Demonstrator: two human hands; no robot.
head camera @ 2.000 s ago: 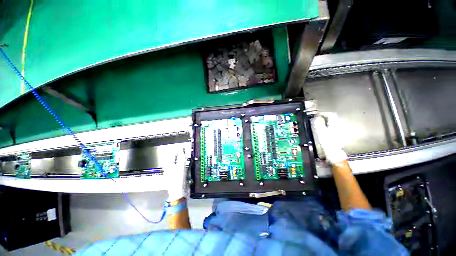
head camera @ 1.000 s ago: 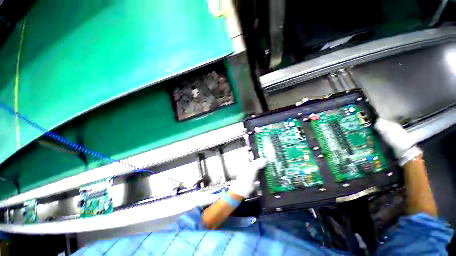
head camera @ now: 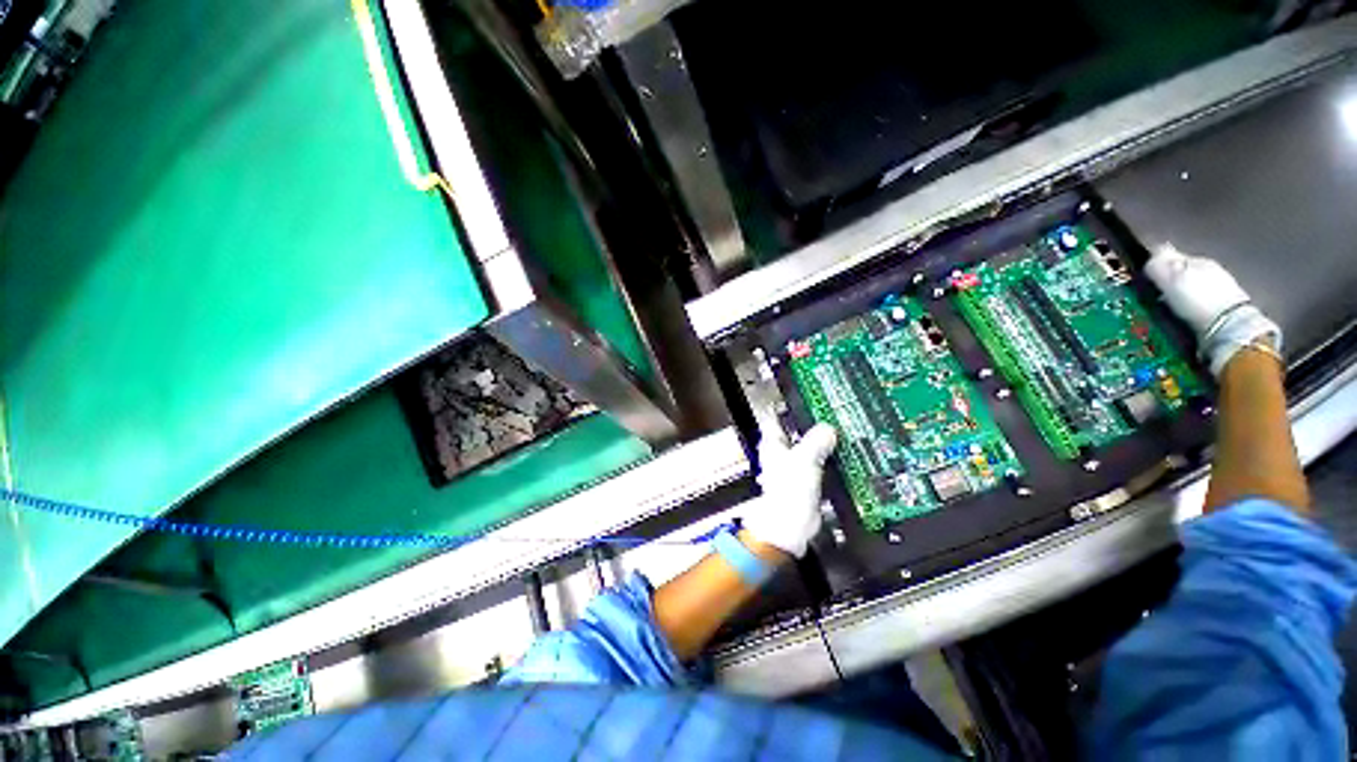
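Observation:
A black solder pallet point(head camera: 964, 365) lies tilted in view across the conveyor rails, with a green circuit board point(head camera: 903, 410) in its left pocket and another green circuit board point(head camera: 1083, 340) in its right pocket. My left hand point(head camera: 792, 488), in a white glove with a blue wrist strap, grips the pallet's left edge, thumb on top. My right hand point(head camera: 1202, 305), also white-gloved, holds the pallet's right edge; its fingertips are partly hidden at the edge. A metal handle point(head camera: 1127, 491) shows on the near long edge.
Conveyor rails point(head camera: 595, 514) run from lower left to upper right. Loose circuit boards point(head camera: 274, 697) sit on the line at lower left. A parts tray point(head camera: 491, 399) lies behind the line, beside a metal post point(head camera: 588, 362). A coiled blue cord point(head camera: 298, 533) crosses the left side.
The pallet, held in both hands, has moved right along the line, away from the parts tray, and now lies over the right-hand rails. The camera view has turned and shifted right.

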